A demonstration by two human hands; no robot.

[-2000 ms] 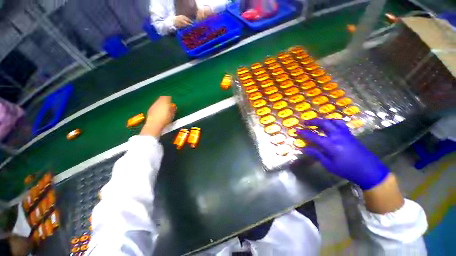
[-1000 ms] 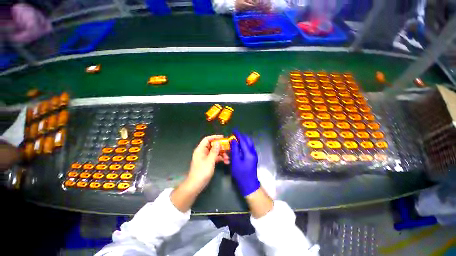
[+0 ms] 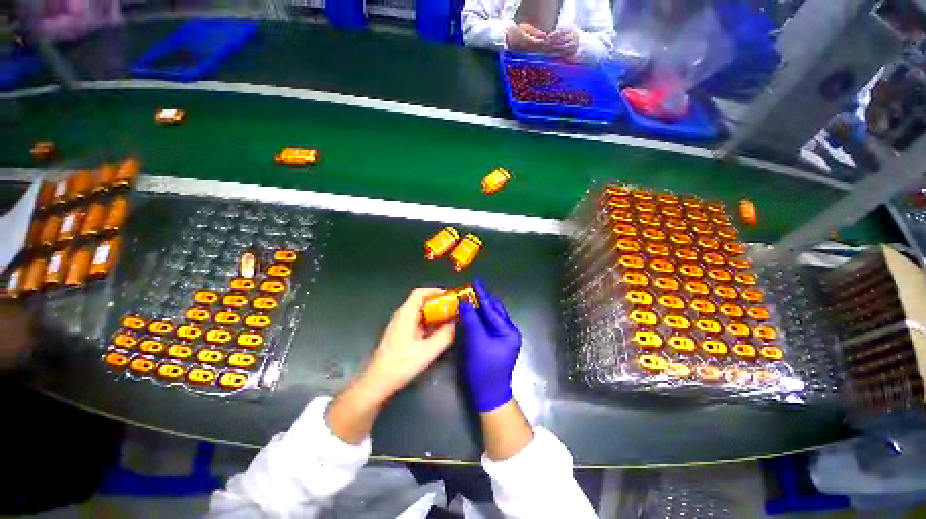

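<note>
My bare left hand [image 3: 409, 335] holds an orange unit [image 3: 441, 308] by its body above the bench. My right hand [image 3: 489, 347], in a purple-blue glove, has its fingertips on the unit's right end. Two loose orange units [image 3: 454, 246] lie side by side on the bench just beyond my hands. At the left lies a part-filled clear tray [image 3: 193, 238] with orange units in its nearer pockets and one pale piece [image 3: 248, 266]. At the right stands a tall tray stack [image 3: 599, 294], its top tray mostly filled with orange units.
A green conveyor belt [image 3: 386, 167] beyond the white rail carries several scattered orange units. Across it are a blue bin of dark red parts [image 3: 564, 93] and a person's hands. A neighbour's tray of orange units [image 3: 76, 228] is far left. An open carton [image 3: 881, 335] is far right.
Two seconds ago my left hand was over the belt and my right on the tray stack. Both then came together at the unit and stay there. The view has tilted slightly.
</note>
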